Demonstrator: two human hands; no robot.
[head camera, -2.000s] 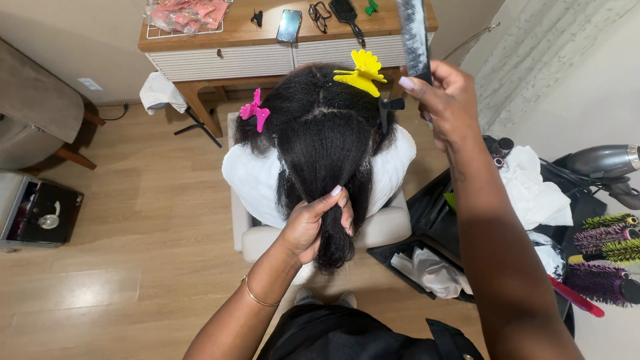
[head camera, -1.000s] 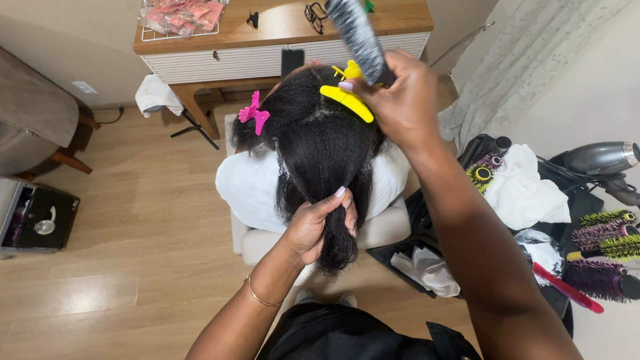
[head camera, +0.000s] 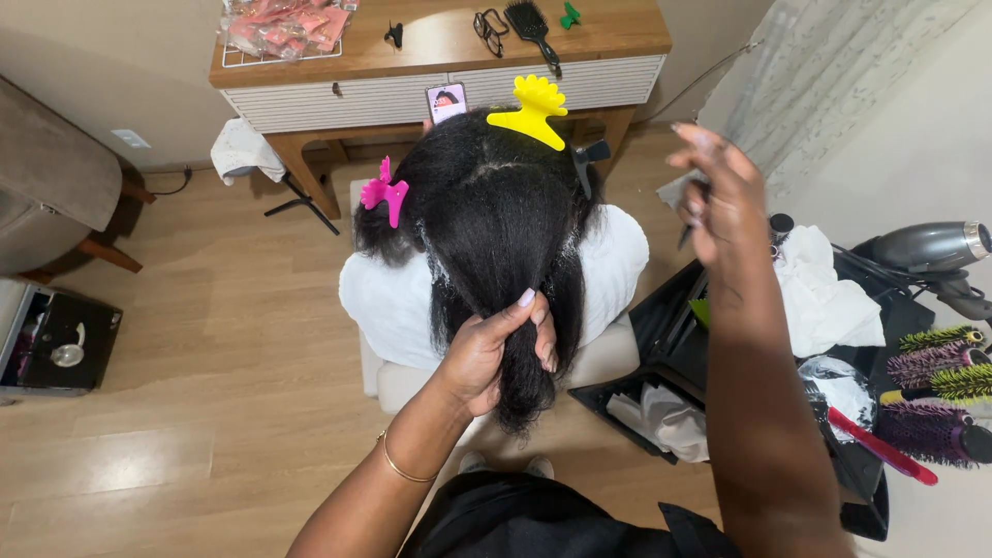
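My left hand (head camera: 504, 353) is closed around the gathered lower lengths of a seated person's dark hair (head camera: 496, 232), whose ends hang below the fist. A pink butterfly clip (head camera: 385, 194) sits at the left of the head, a yellow butterfly clip (head camera: 535, 112) on the crown and a black clip (head camera: 587, 167) at the right. White product shows along the hair's edges. Raised to the right of the head, my right hand (head camera: 717, 186) is blurred; a slim dark part of a comb (head camera: 685, 235) shows below its fingers, the rest hidden. A white towel (head camera: 387, 310) covers the person's shoulders.
The wooden table (head camera: 442, 58) ahead bears a paddle brush (head camera: 529, 25), glasses, clips and packets. At the right, a black trolley holds a hair dryer (head camera: 922, 246), round brushes (head camera: 930, 434), a white cloth (head camera: 825, 287) and a bowl of white cream (head camera: 841, 391) with a red-handled tool (head camera: 883, 446).
My right hand has moved away from the crown to the right, and the comb has turned so that little of it shows. My left hand keeps its grip on the hair.
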